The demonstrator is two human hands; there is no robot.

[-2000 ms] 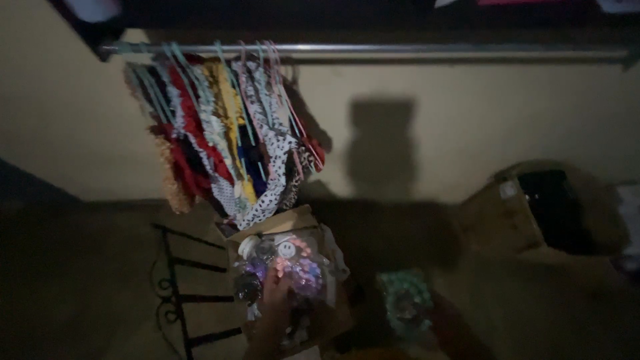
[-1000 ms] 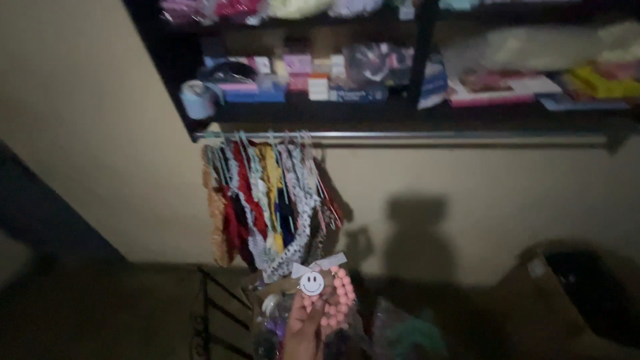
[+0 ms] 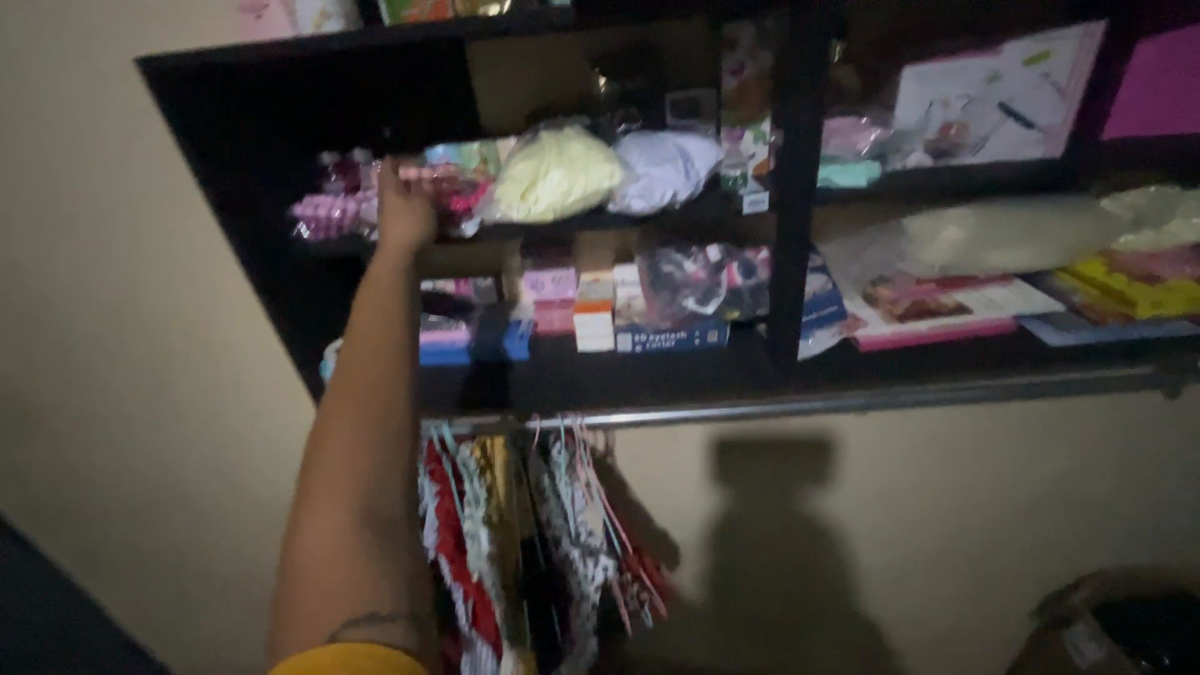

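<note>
My left hand [image 3: 405, 214] reaches up to the left part of the upper shelf, the forearm crossing in front of the lower shelf. Its fingers are among small packaged items, with a pink beaded bundle [image 3: 328, 216] at its left and pink and red packaged pieces [image 3: 464, 195] at its right. Blur and the hand itself hide the fingertips, so I cannot tell whether they still grip anything. Farther right on that shelf lie a clear bag with pale yellow contents [image 3: 558, 176] and one with pale lilac contents [image 3: 664, 171]. My right hand is out of view.
The lower shelf holds small boxes [image 3: 593, 323] and a plastic bag of dark and pink items [image 3: 694, 281]. Below, patterned fabric pieces [image 3: 459, 553] hang from a metal rail [image 3: 750, 410]. An upright divider [image 3: 795, 187] splits the dark shelving. An open cardboard box [image 3: 1078, 637] stands lower right.
My left hand has moved up from near the box below the rail, where it held coral beads with a smiley tag and a bow, to the upper shelf. The view has tilted up.
</note>
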